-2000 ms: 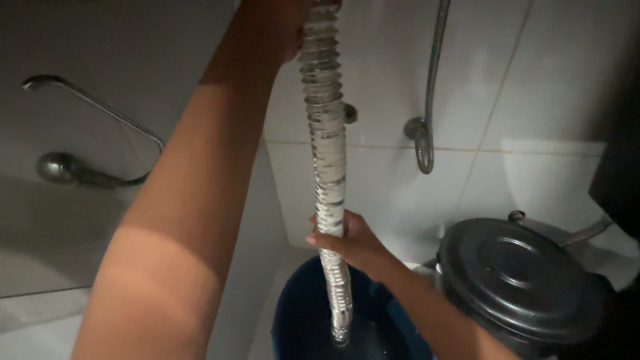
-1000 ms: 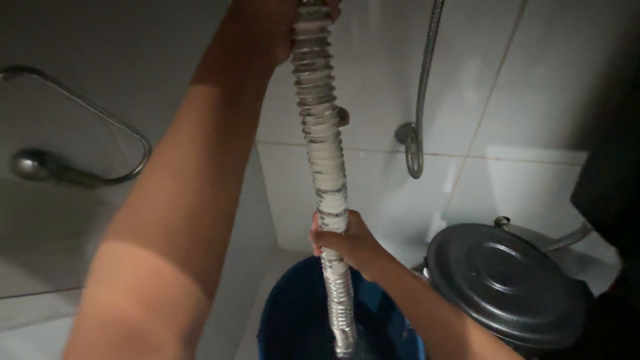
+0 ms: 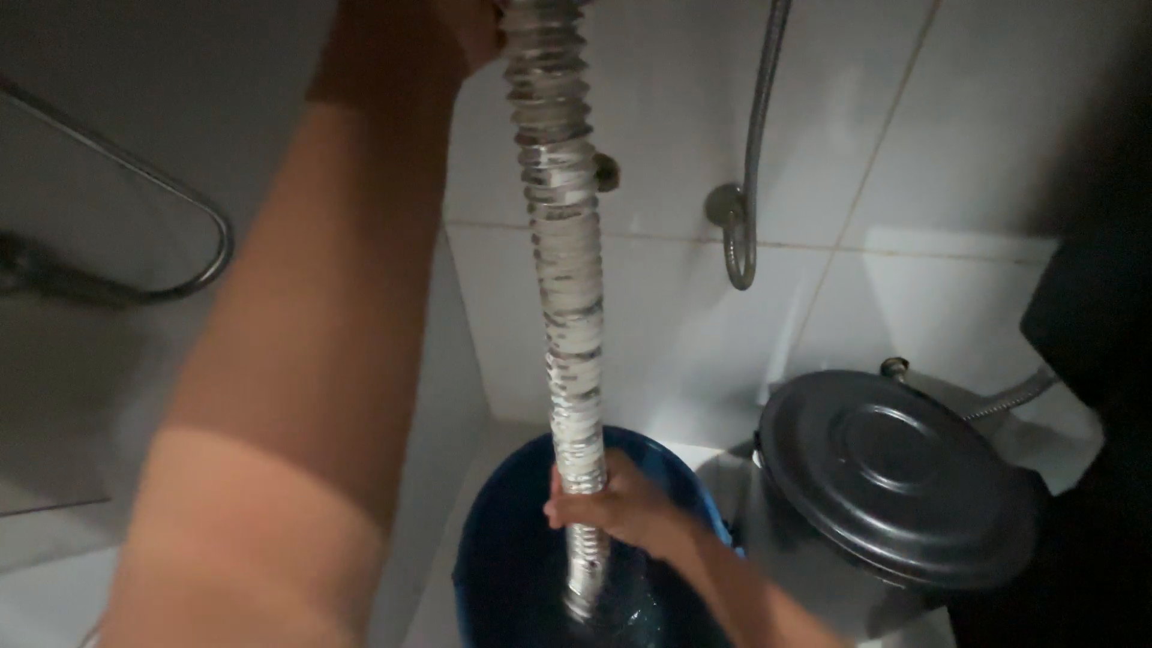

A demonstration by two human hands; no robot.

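Note:
A clear ribbed flexible hose [image 3: 569, 270] hangs nearly upright through the middle of the head view. At the top edge, my left hand [image 3: 475, 31] is against the hose's upper part; its fingers are mostly cut off or hidden behind the hose. Lower down, my right hand [image 3: 607, 504] is wrapped around the hose. The hose's lower end is inside a blue bucket [image 3: 490, 504], where some glints show, and whether it touches the bottom cannot be told.
A dark lidded bin [image 3: 891, 477] stands right of the bucket. Behind are a tiled wall [image 3: 666, 333], a hanging metal shower hose [image 3: 760, 117] and a small wall fitting [image 3: 607, 171]. At the left is a curved metal tube [image 3: 202, 216]. A dark shape fills the right edge.
My right hand has moved down relative to the bucket, and the hose's lower end sits deeper in the bucket view. My left hand stays at the hose's top.

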